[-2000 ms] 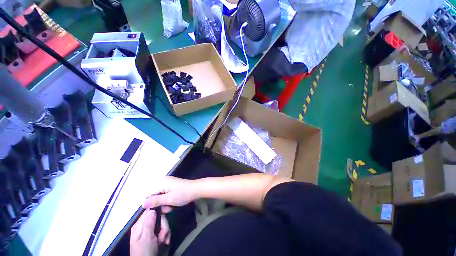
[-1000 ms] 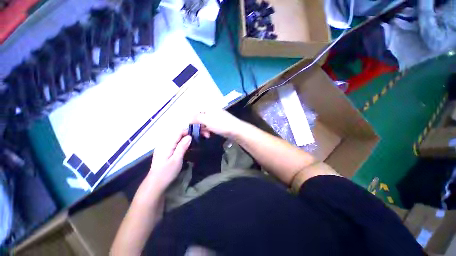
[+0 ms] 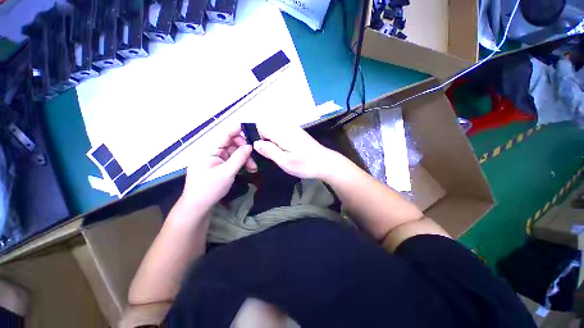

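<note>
A small black part (image 3: 250, 132) is held upright between the fingertips of both hands, above the front edge of the white paper. My left hand (image 3: 221, 165) grips it from the left and below. My right hand (image 3: 282, 150) holds it from the right with thumb and fingers. The fingers hide its lower end. The pad sheet (image 3: 150, 164) lies on the white paper (image 3: 141, 109), with black rectangles along its front edge and left corner. A larger black rectangle (image 3: 271, 66) lies near its far right end.
Black housings (image 3: 131, 48) stand in a row behind the paper. A small carton (image 3: 416, 54) with black pieces stands at the back right. An open carton (image 3: 467, 173) with clear wrap is below the bench edge on the right, another (image 3: 125, 237) on the left. Black cables hang between.
The view has swung left over the bench. Both hands have come up from the bench edge to the paper's front edge. The black part now shows more clearly between the fingertips.
</note>
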